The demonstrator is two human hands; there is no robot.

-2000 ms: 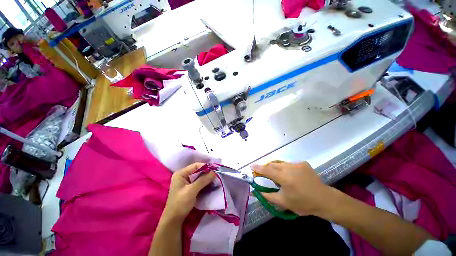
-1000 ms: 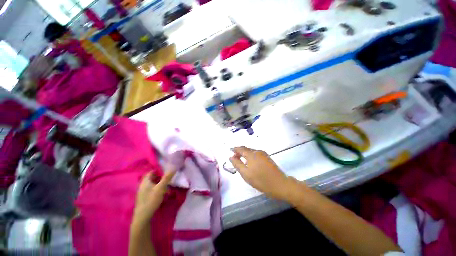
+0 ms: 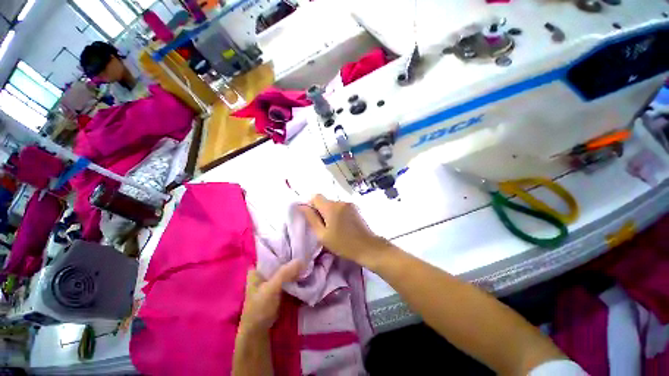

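Observation:
The magenta garment piece [image 3: 198, 279] with a pale pink reverse lies on the white table left of the needle and hangs toward me. My left hand [image 3: 265, 297] holds its pale folds from below, thumb on top. My right hand [image 3: 343, 229] pinches the upper edge of the pale part, just below the presser foot [image 3: 385, 183]; its fingertips are partly hidden by the cloth. The scissors [image 3: 534, 213], with one yellow and one green handle loop, lie on the table right of the needle, with nothing touching them.
The white sewing machine head [image 3: 469, 110] stands behind the work. An orange-handled tool [image 3: 607, 141] lies by its base. Crumpled magenta parts [image 3: 275, 114] lie near a wooden board [image 3: 233, 136]. More magenta cloth [image 3: 587, 323] is below the table edge at right. A person [image 3: 110, 70] sits at back left.
The scissors have left my right hand and lie on the table. My right hand has moved left onto the cloth and grips it. The camera view has shifted, and the pale folds are bunched differently.

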